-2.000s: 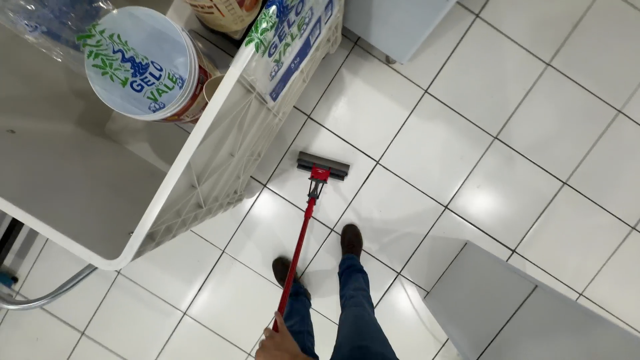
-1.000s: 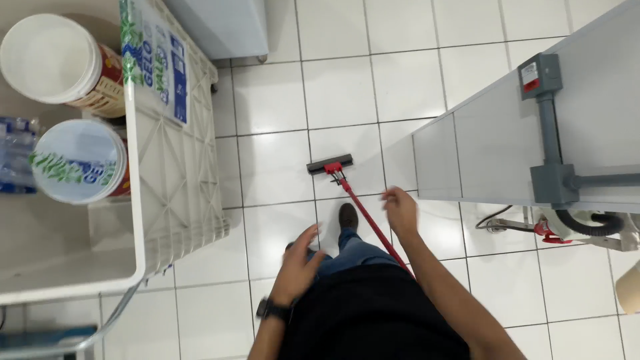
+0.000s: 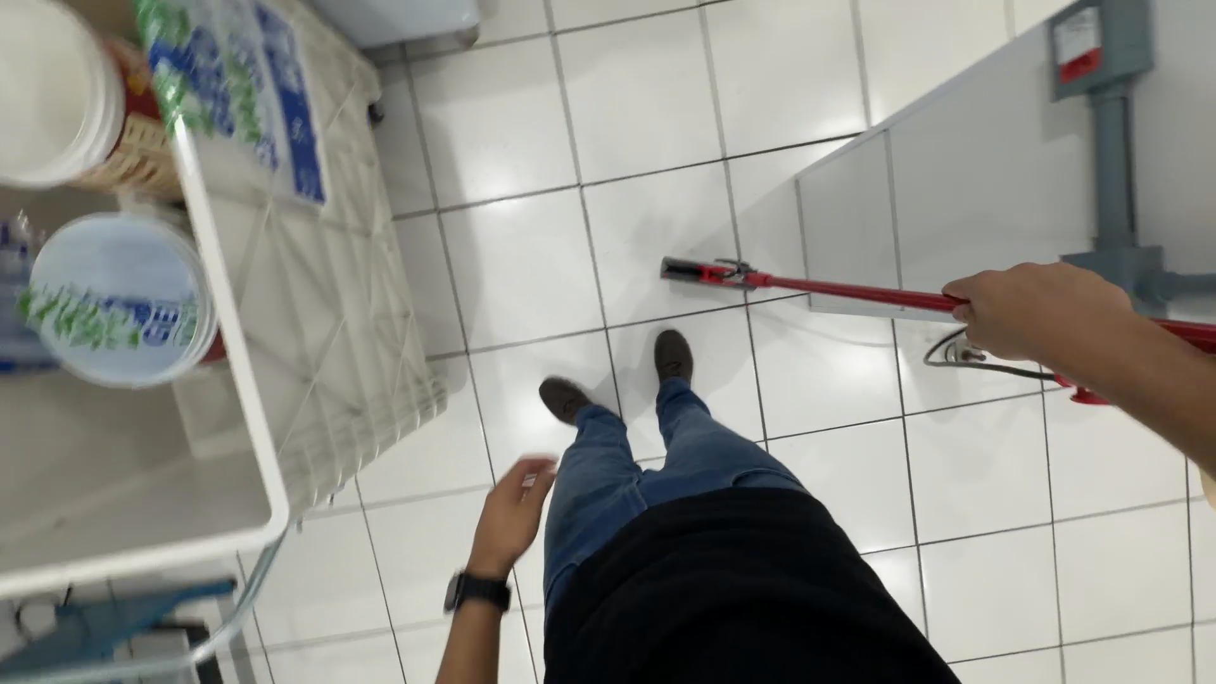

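A mop with a red handle point(image 3: 855, 292) reaches from the right edge toward the middle of the view. My right hand point(image 3: 1040, 309) is closed around that handle near the grey wall. At the far end, the narrow dark mop head point(image 3: 686, 270) is over the white floor tiles, ahead of my shoes; whether it touches the floor I cannot tell. My left hand point(image 3: 518, 513), with a black watch on the wrist, hangs beside my left thigh with fingers loosely bent and nothing in it.
At left stands a large white plastic bin point(image 3: 237, 351) holding white tubs point(image 3: 123, 299) and plastic bags. A pale cabinet point(image 3: 399, 14) is at the top. On the right, a light grey wall point(image 3: 988, 180) carries a grey conduit point(image 3: 1113, 171), with a cable and red fitting below.
The mop handle has swung to the right and now lies nearly sideways across the view. My right hand, apparently apart from it or only near it one second ago, now grips it. My left hand has lowered.
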